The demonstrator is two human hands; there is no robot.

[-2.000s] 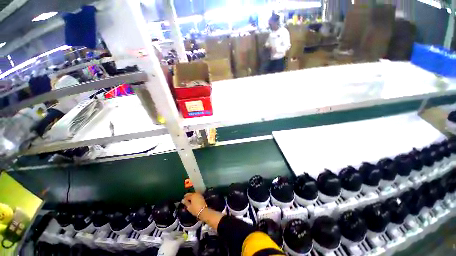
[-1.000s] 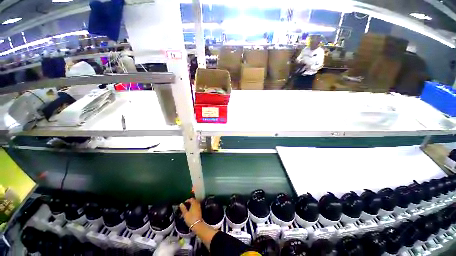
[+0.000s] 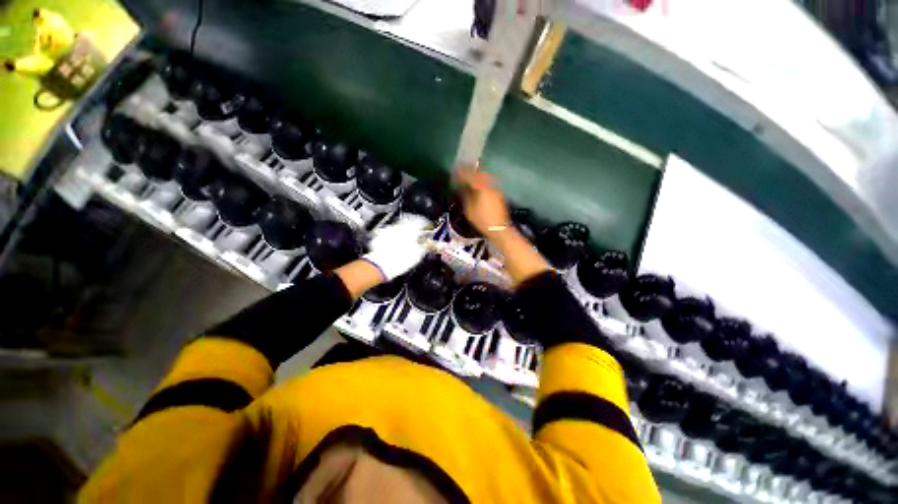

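Observation:
Dome cameras [image 3: 478, 306] with glossy black balls on white bodies stand in two long rows, held in white racks [image 3: 212, 248]. My left hand [image 3: 397, 246], in a white glove, reaches between the two rows at a camera's white base; its fingertips are too blurred to tell its grip. My right hand [image 3: 481, 202], bare with a thin bracelet, is at a black ball of the back row, just below the post's foot. It is blurred and partly covers that camera, so its grip cannot be told.
A white post [image 3: 484, 113] stands behind the back row. A white sheet [image 3: 758, 256] lies on the green surface [image 3: 394, 94] at the right. A raised white shelf [image 3: 778, 108] crosses the upper right. A monitor with a yellow picture [image 3: 74, 74] is at the upper left.
The view has tilted down, showing both rows and my torso. My left hand has moved up from the frame's bottom edge, nearer my right hand. My right hand remains at the back row.

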